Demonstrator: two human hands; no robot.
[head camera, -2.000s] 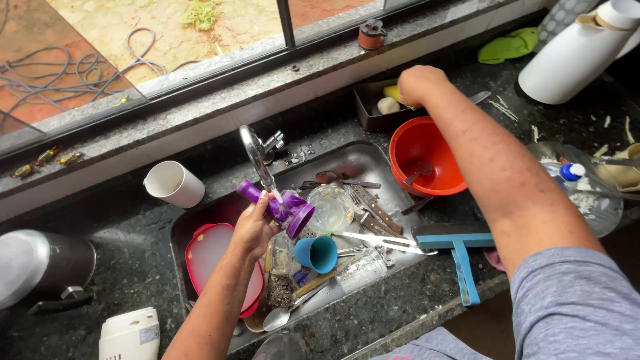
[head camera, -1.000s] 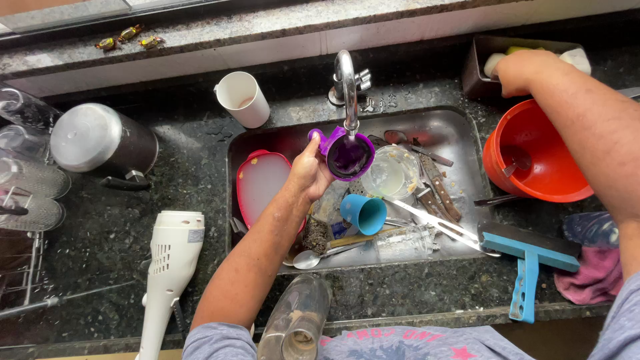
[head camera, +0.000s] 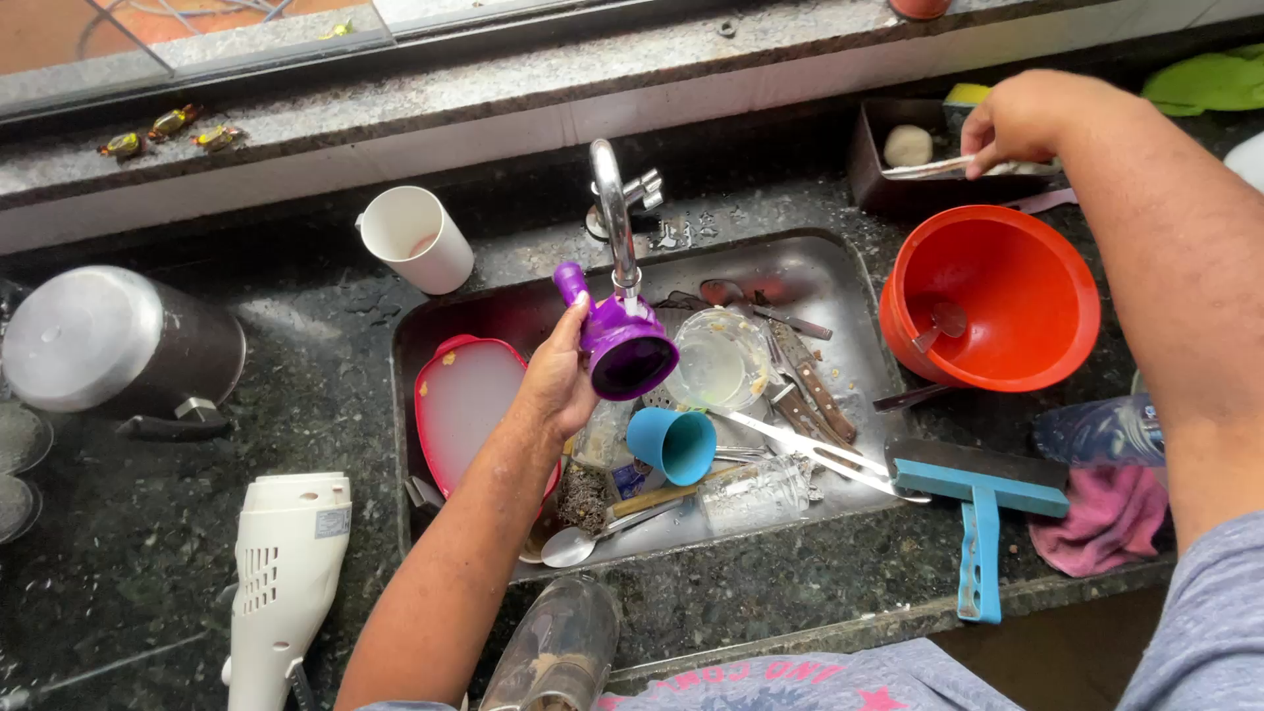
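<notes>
My left hand (head camera: 561, 380) grips a purple plastic cup with a handle (head camera: 632, 351), its dark mouth tilted toward me, under the spout of the chrome faucet (head camera: 617, 212). My right hand (head camera: 1022, 118) pinches a thin whitish flat item (head camera: 928, 169) over the dark rectangular caddy (head camera: 874, 158); what the item is, I cannot tell. A pale round ball (head camera: 908, 145) and a yellow sponge (head camera: 966, 95) are at that caddy. Below my left hand, the steel sink (head camera: 839, 286) holds a blue cup (head camera: 671, 444), a red-rimmed container (head camera: 469, 405), a clear bowl (head camera: 724, 355), knives and spoons.
An orange bowl (head camera: 1047, 296) with a spoon stands right of the sink, near a blue squeegee (head camera: 980, 484) and a pink cloth (head camera: 1096, 518). To the left are a white mug (head camera: 418, 240), a metal pot (head camera: 118, 341) and a white blender handle (head camera: 286, 583). A clear blender jar (head camera: 558, 642) is at the front edge.
The purple cup stays in my left hand by the faucet. My right hand, earlier lower in the caddy, now shows a thin whitish item between its fingers.
</notes>
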